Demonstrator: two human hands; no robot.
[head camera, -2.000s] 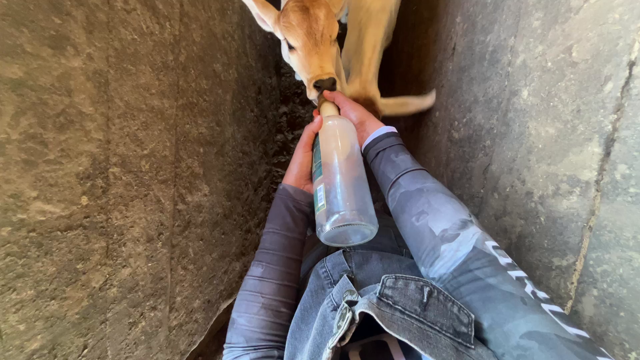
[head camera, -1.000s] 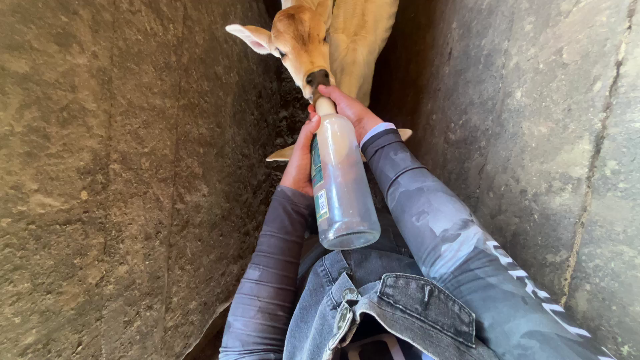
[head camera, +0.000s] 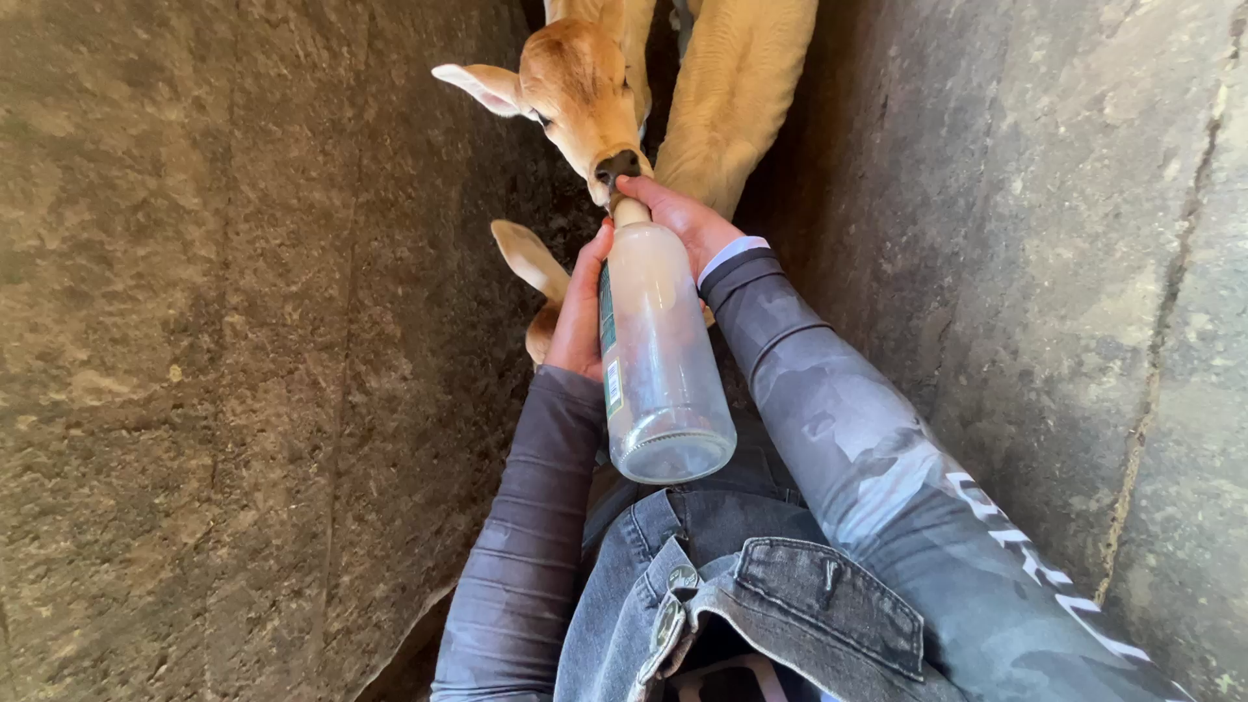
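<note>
A clear glass bottle (head camera: 668, 341) with a green label on its side is tilted, its neck pointing to a light brown calf (head camera: 577, 83). A pale teat (head camera: 631, 212) caps the neck and meets the calf's mouth. My right hand (head camera: 687, 222) grips the neck from the right, its thumb by the calf's dark nose. On the left side of the bottle, my left hand (head camera: 583, 312) holds it near the shoulder; its fingers are partly hidden. Beside my left wrist a second calf's ear (head camera: 529, 258) and part of its head show; my arms and the bottle hide the rest.
Rough concrete walls rise on the left (head camera: 195, 292) and right (head camera: 1053, 244), with a long crack in the right one. Another tan animal body (head camera: 736, 93) stands behind the first calf. My denim overalls (head camera: 829, 604) fill the bottom middle.
The feeding calf's head has shifted left from two seconds ago, with its mouth still at the teat. The second calf's ear has come up beside my left wrist. Both hands keep their hold.
</note>
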